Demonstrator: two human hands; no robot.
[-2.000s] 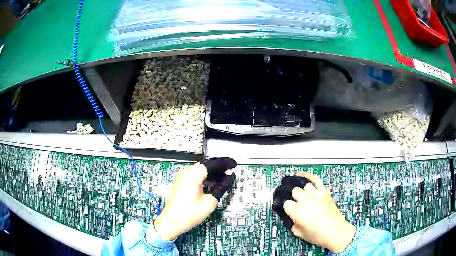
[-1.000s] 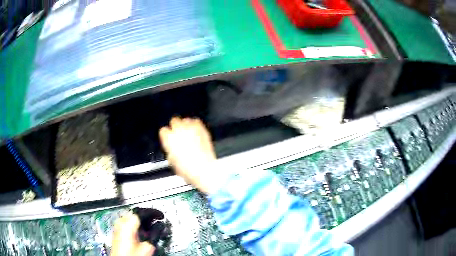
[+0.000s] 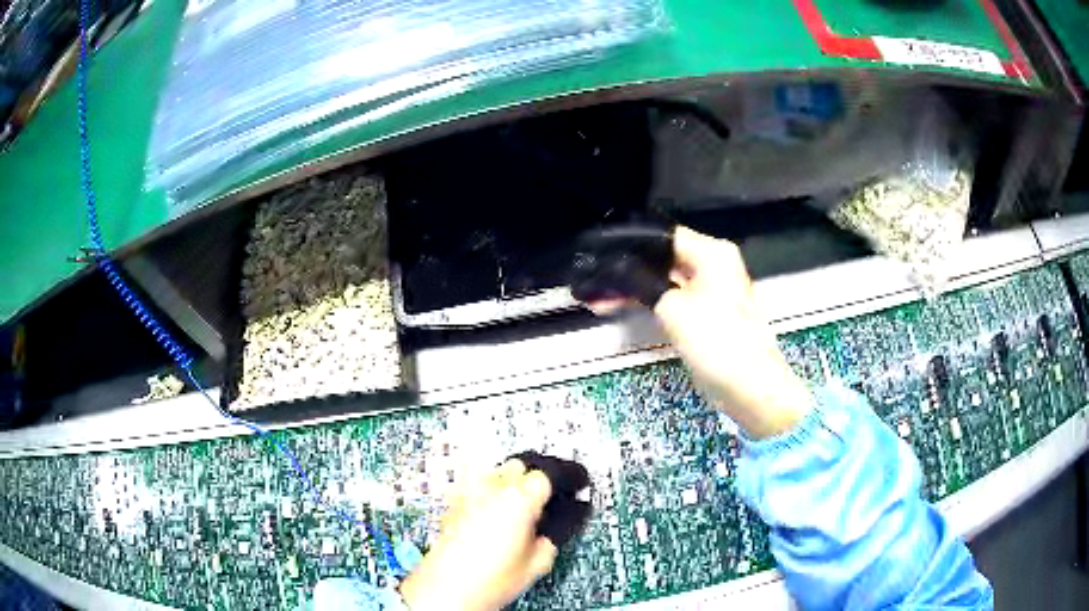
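Note:
Green circuit boards [image 3: 669, 477] crowded with small parts run in a row in front of me. My left hand [image 3: 502, 525], with black-covered fingers curled together, is low over the boards. A small pale spot shows at its fingertips; I cannot tell if it is a part. My right hand [image 3: 687, 298], its black-covered fingers blurred, is over the front rim of the black parts tray [image 3: 514, 308]. Whether it holds anything cannot be told. The dark contents of that tray are hard to make out. Left of it is a bin of cream and grey-brown parts [image 3: 317, 346].
A blue coiled cord [image 3: 143, 313] hangs at the left and runs to my left sleeve. A clear bag of cream pieces [image 3: 914, 215] lies right under the shelf. Clear ribbed sheets [image 3: 394, 84] lie on the green shelf. A pale rail [image 3: 514, 368] runs behind the boards.
The view has swung right and partly back left. My right hand has left the boards, reached into the black tray, and is now at its front rim. My left hand stays over the boards.

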